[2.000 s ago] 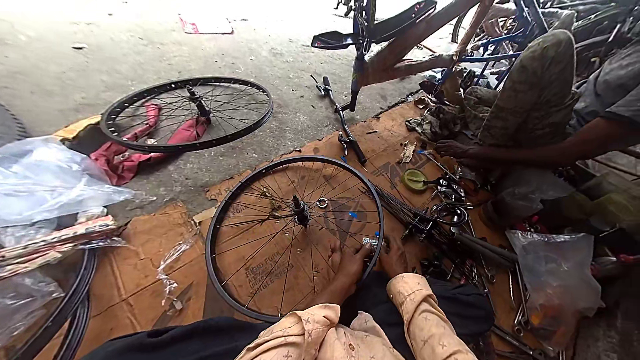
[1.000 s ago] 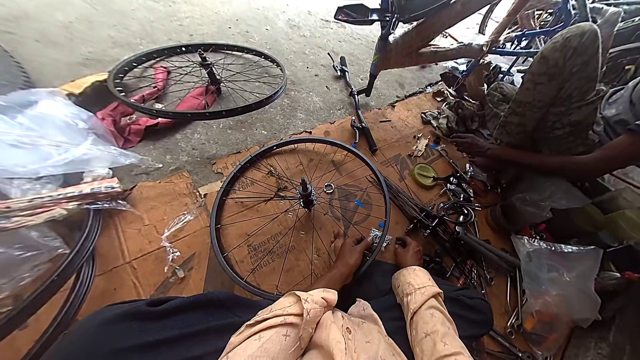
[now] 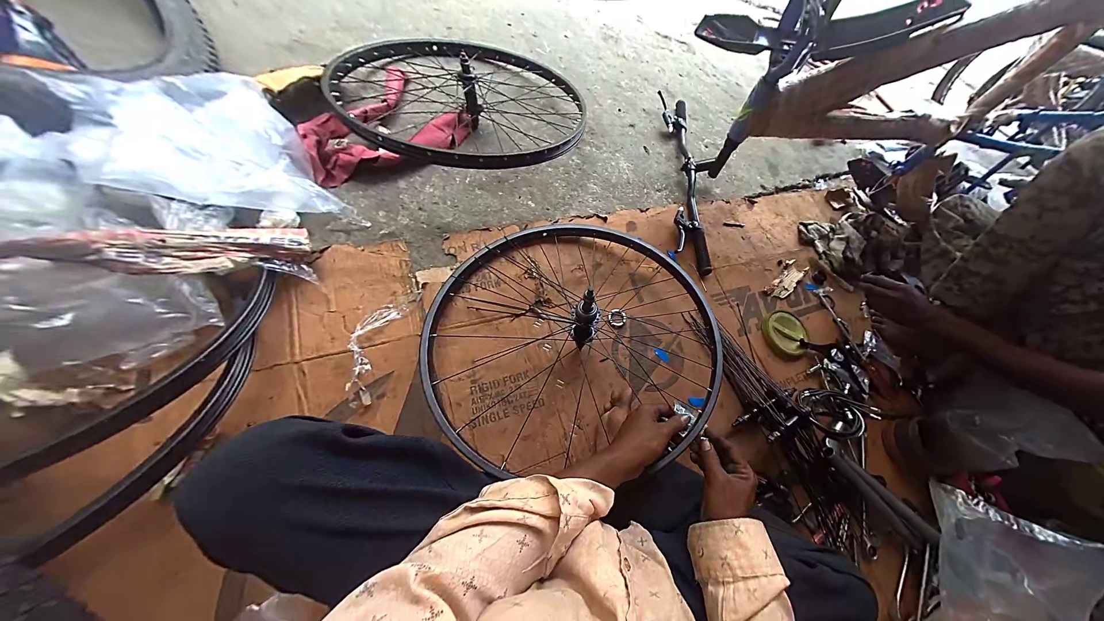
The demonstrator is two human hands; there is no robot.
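A spoked bicycle wheel lies over cardboard in front of me, its hub sticking up at the centre. My left hand reaches over the near right part of the rim, its fingers on a small silvery packet. Just outside the same rim is my right hand, thumb and fingertips together by the rim's edge; whether it pinches a small part there cannot be made out. A metal ring lies beside the hub, and small blue pieces show between the spokes.
Loose spokes, a green round container and metal parts lie to the right, near another person's hand. A handlebar and a second wheel are beyond. Plastic bags and bare rims lie left.
The view has shifted somewhat. Both my hands stay at the near right part of the rim, and my left hand remains by the silvery packet.
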